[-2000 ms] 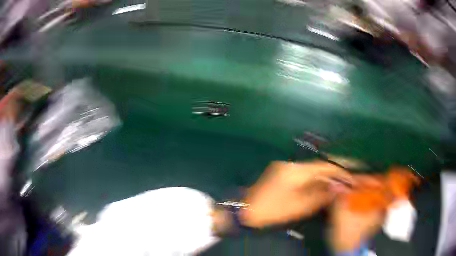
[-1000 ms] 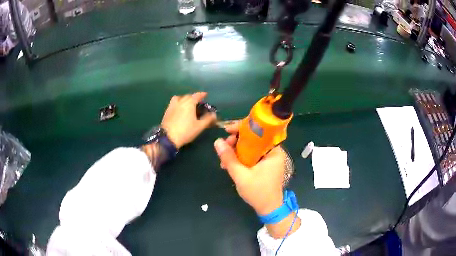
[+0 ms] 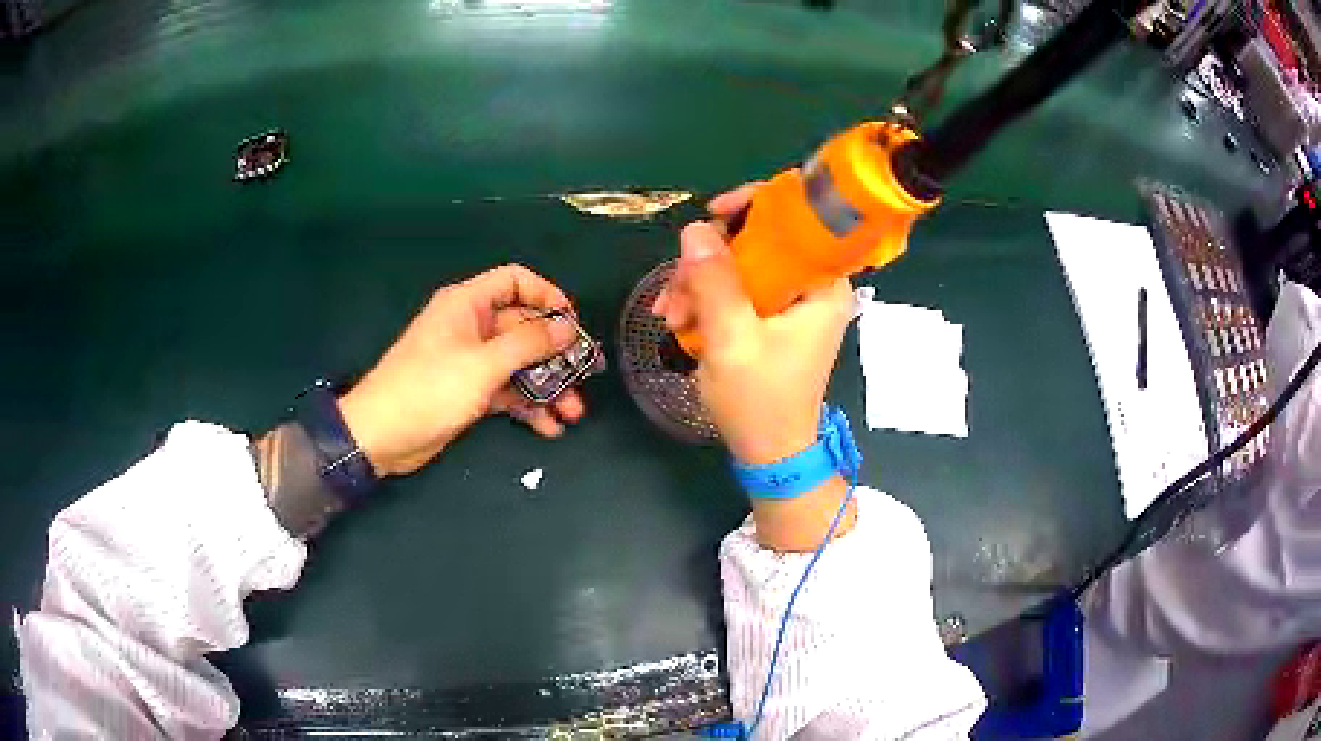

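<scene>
My left hand (image 3: 471, 362), with a dark wristband, holds a small black and silver electronic unit (image 3: 556, 362) between thumb and fingers. My right hand (image 3: 761, 348), with a blue wrist strap and thin blue cord, grips the orange-yellow electric screwdriver (image 3: 826, 217), tilted, its top toward the upper right. The screwdriver's lower end is over the round grey perforated screw tray (image 3: 659, 384); its tip is hidden by my right hand and the tray's details are too small to tell. The unit is just left of the tray, not touching the screwdriver.
Another unit (image 3: 261, 155) lies at the upper left. A white paper square (image 3: 913, 369) lies right of the tray. A record sheet (image 3: 1130, 348) bears a pen (image 3: 1143, 337). Beyond are a component tray (image 3: 1210, 290) and another person's sleeve (image 3: 1231, 557). A blue bin (image 3: 1062, 666) is below the bench edge.
My left hand has moved lower with the unit, away from my right hand. The screwdriver has moved from near the unit to over the round tray, now more exposed. The view has shifted toward the bench's near edge.
</scene>
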